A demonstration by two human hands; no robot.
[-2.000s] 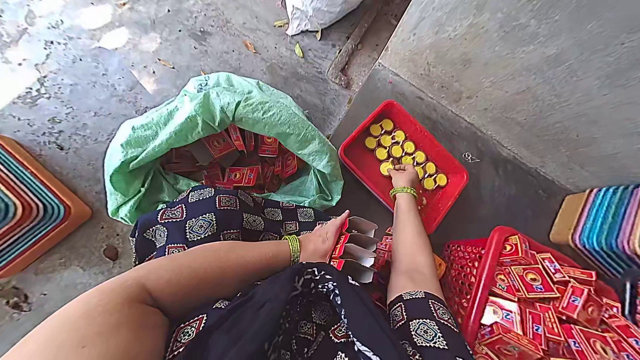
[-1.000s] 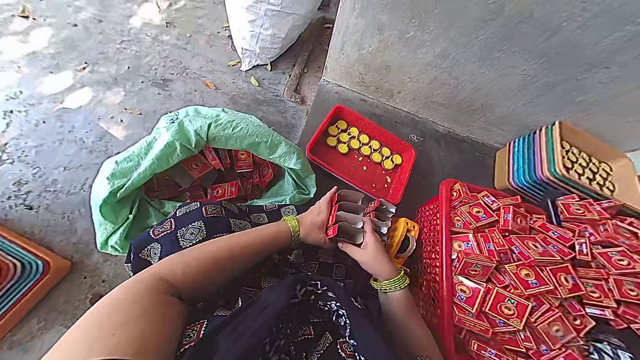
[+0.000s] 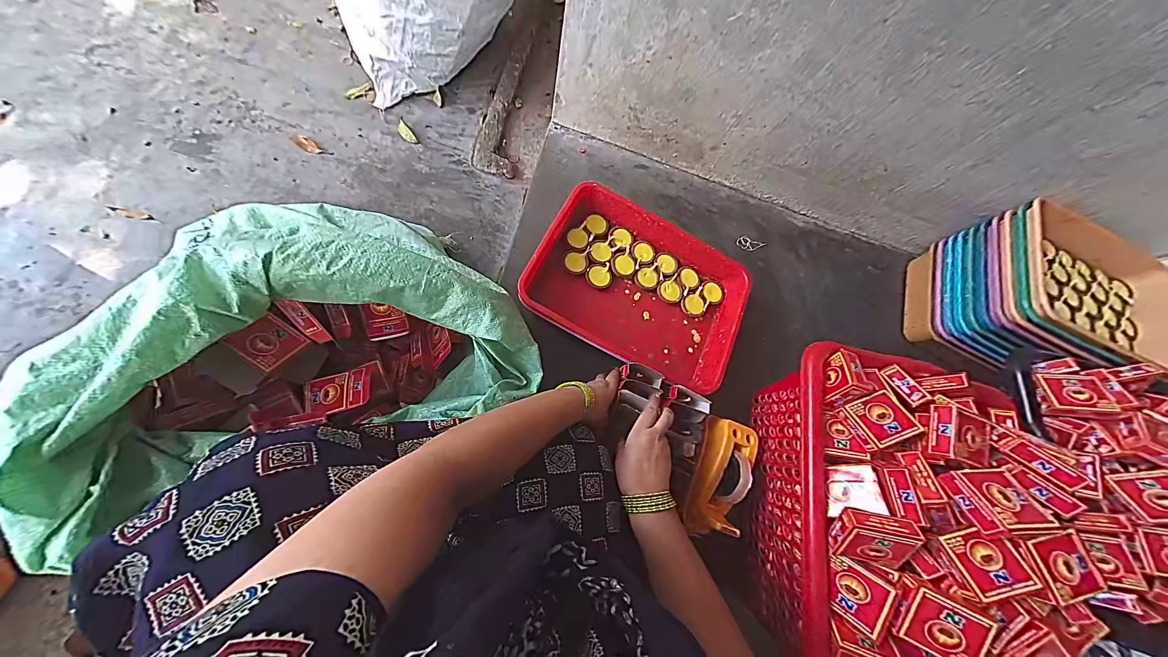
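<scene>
Several small red cardboard boxes [image 3: 680, 401] with raised flaps are held between my two hands over the lap. My left hand [image 3: 602, 397] grips them from the left side. My right hand [image 3: 646, 447] lies on their near right side, fingers on the flaps. Just beyond them, a red plastic tray [image 3: 620, 324] holds yellow-topped round pieces [image 3: 646, 276] in rows, with yellow crumbs beside them. An orange tape dispenser [image 3: 716, 474] with a roll of tape is right of my right hand.
A green woven sack [image 3: 301, 246] of red boxes is open at left. At right, a red plastic basket [image 3: 789, 511] is heaped with red boxes. Behind it are stacked coloured trays [image 3: 985, 283], the top one holding round pieces. A white sack [image 3: 420, 36] and concrete wall [image 3: 821, 100] lie beyond.
My right hand was in the red tray two seconds ago and has come back to the boxes beside my left hand. Fewer yellow-topped pieces lie in the tray. The view has shifted.
</scene>
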